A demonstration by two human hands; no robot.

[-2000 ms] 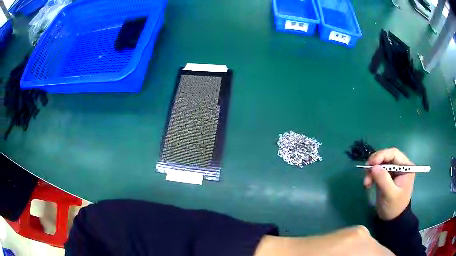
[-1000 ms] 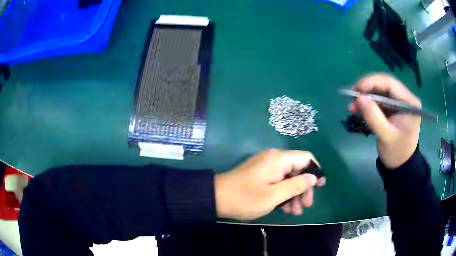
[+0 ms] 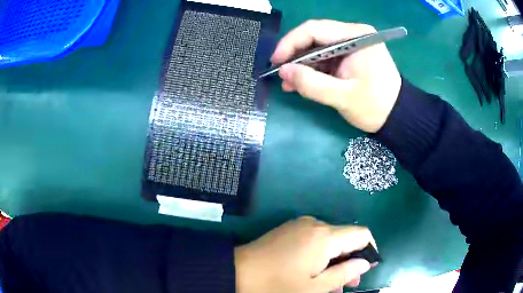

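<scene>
My right hand (image 3: pixel 344 74) holds silver tweezers (image 3: pixel 367 40). Their points are at the right edge of the tiny-part sheet (image 3: pixel 206 74), a long black-edged rectangle with dense grey-gold rows and white tape at both ends. Whether the points touch it or hold a part is too small to tell. My left hand (image 3: pixel 304 257), near the front edge, pinches a small black workpiece (image 3: pixel 367 253) between thumb and fingers; most of it is hidden by the hand. A pile of small silver-white metal parts (image 3: pixel 370 165) lies below my right forearm.
A blue perforated basket (image 3: pixel 51 28) is cut off at the upper left. Long black strips (image 3: pixel 483 60) lie heaped at the upper right. Part of a blue tray (image 3: pixel 444 7) shows at the top right. The curved front edge of the green table shows at the bottom right.
My right hand with the tweezers has moved left from the small black pile to the sheet. My left hand has come into full view with the black workpiece. The camera view has shifted.
</scene>
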